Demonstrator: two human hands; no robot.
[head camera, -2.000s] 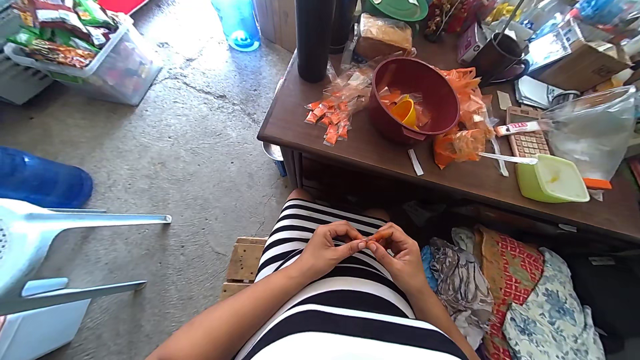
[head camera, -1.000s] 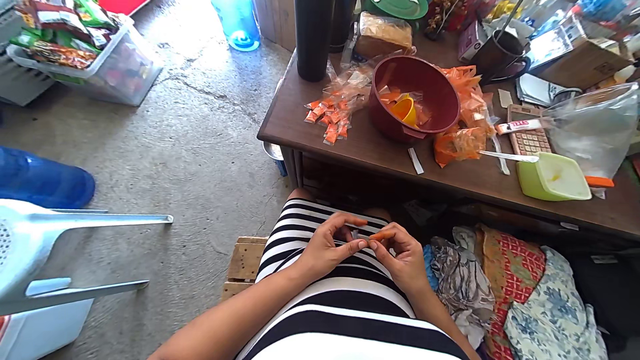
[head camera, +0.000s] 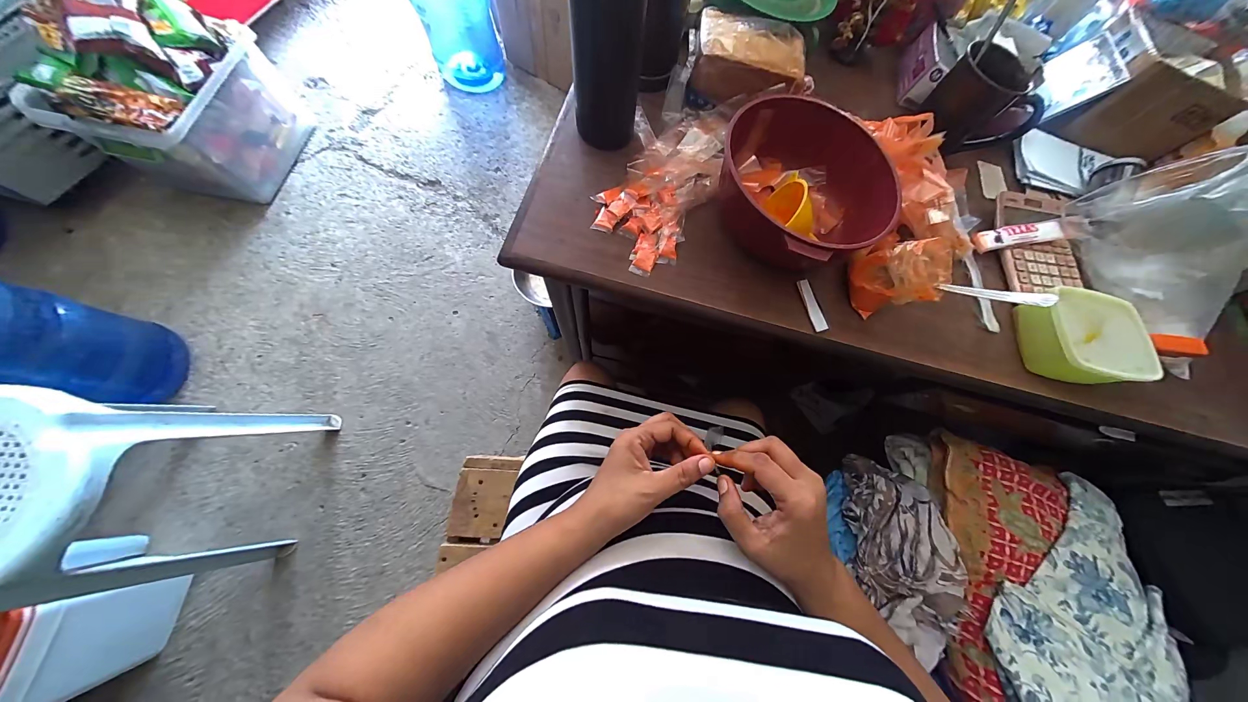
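Above my lap, my left hand pinches a small clear plastic packet between thumb and forefinger; its contents are mostly hidden by the fingers. My right hand meets it there, its orange-stained forefinger at the packet and its thumb lower and apart. Whether the right hand grips the packet I cannot tell. On the brown table beyond lie small sealed packets of orange powder. Beside them a dark red plastic bowl holds more packets and a yellow scoop. An orange plastic bag lies right of the bowl.
A black tumbler stands at the table's left corner. Farther right are a pink calculator, a green tub and a dark mug. A plastic chair lies at the left. Folded cloths are piled below the table.
The fingers of my right hand have shifted at the packet, and the thumb now stands lower, away from the forefinger. The things on the table have not moved.
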